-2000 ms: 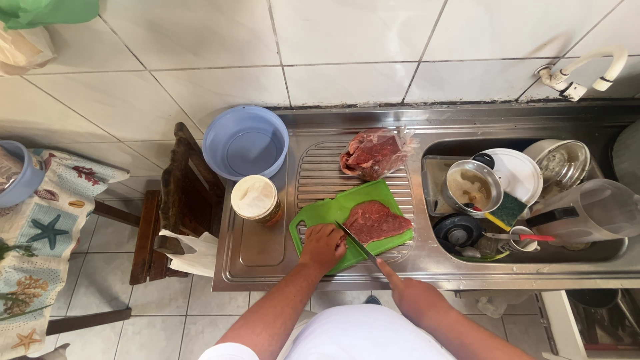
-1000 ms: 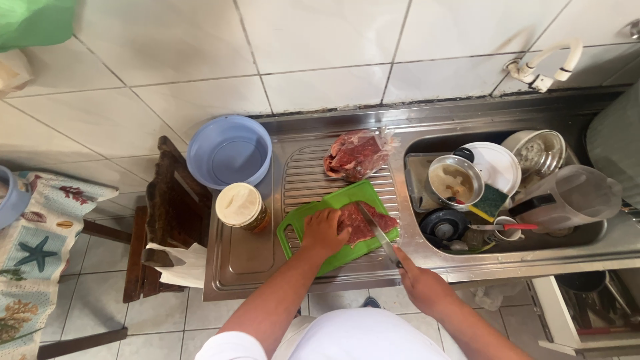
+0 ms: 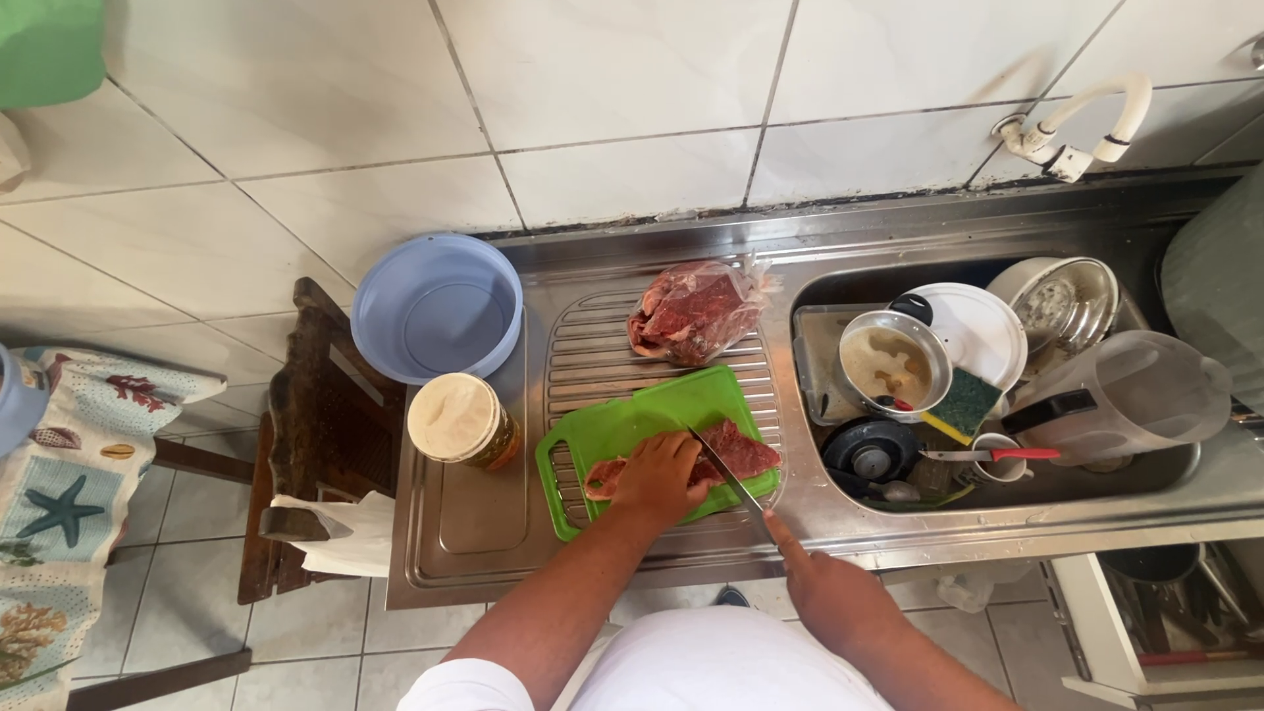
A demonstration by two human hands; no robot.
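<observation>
A piece of raw red meat (image 3: 741, 454) lies on a green plastic cutting board (image 3: 617, 423) at the front of the ribbed drainboard. My left hand (image 3: 657, 477) presses down on the meat, with part of it showing on either side of the hand. In my right hand (image 3: 834, 592) is the handle of a kitchen knife (image 3: 733, 479); its blade rests across the meat, close to the left fingertips. More raw meat in a clear plastic bag (image 3: 696, 311) sits just behind the board.
A blue plastic basin (image 3: 437, 308) and a lidded tub (image 3: 464, 423) stand left of the board. The steel sink (image 3: 1155, 484) at right holds a pot (image 3: 894, 363), a sponge (image 3: 963, 405), a clear jug (image 3: 1136, 395) and a red-handled knife (image 3: 1022, 453). Below it, a drawer (image 3: 1096, 632) is open.
The meat on the board now lies as a narrower, longer strip than in the earlier frames. My left hand has moved right along the board, onto the meat. The knife stays in my right hand.
</observation>
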